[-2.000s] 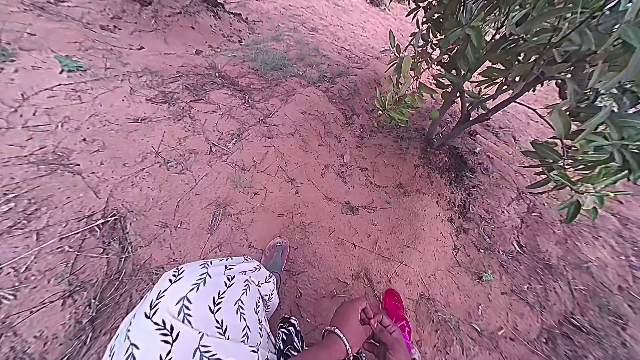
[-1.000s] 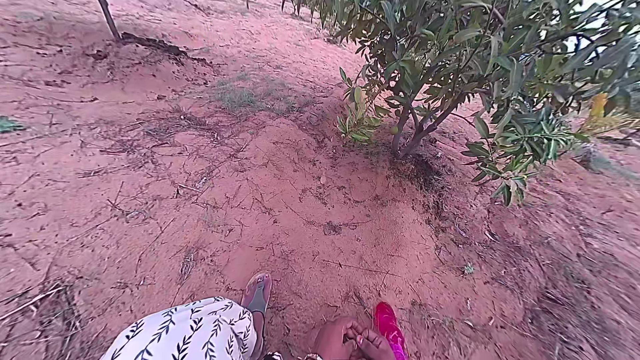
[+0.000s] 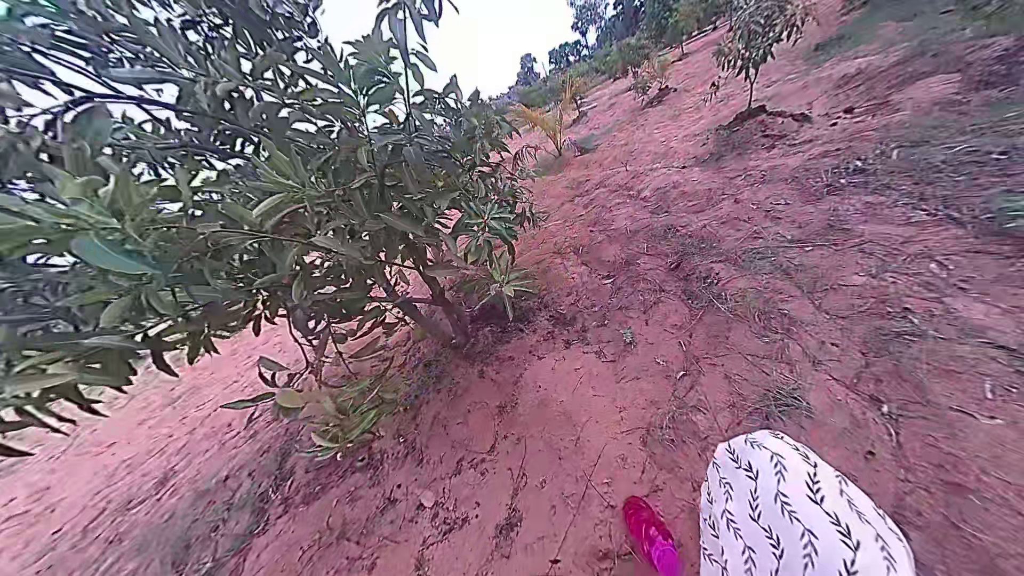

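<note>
Neither my left hand nor my right hand shows in the head view. At the lower right is my white garment (image 3: 800, 512) with a dark leaf-sprig print. Just left of it, my foot in a bright pink shoe or sock (image 3: 646, 528) rests on reddish soil. A leafy tree (image 3: 384, 216) with long green leaves fills the left side, its forked trunk (image 3: 448, 316) rising from the sandy ground. What my hands hold or touch is hidden.
A low tuft of green leaves (image 3: 352, 416) lies beside the trunk. Farther up stand a small tree (image 3: 756, 52) and a yellowish plant (image 3: 552, 124). Twigs and dry grass litter the reddish ground (image 3: 592, 408) on the right.
My two hands, together near the pink-covered foot in both earlier frames, are out of view. The view has turned strongly, putting a leafy tree at left instead of right.
</note>
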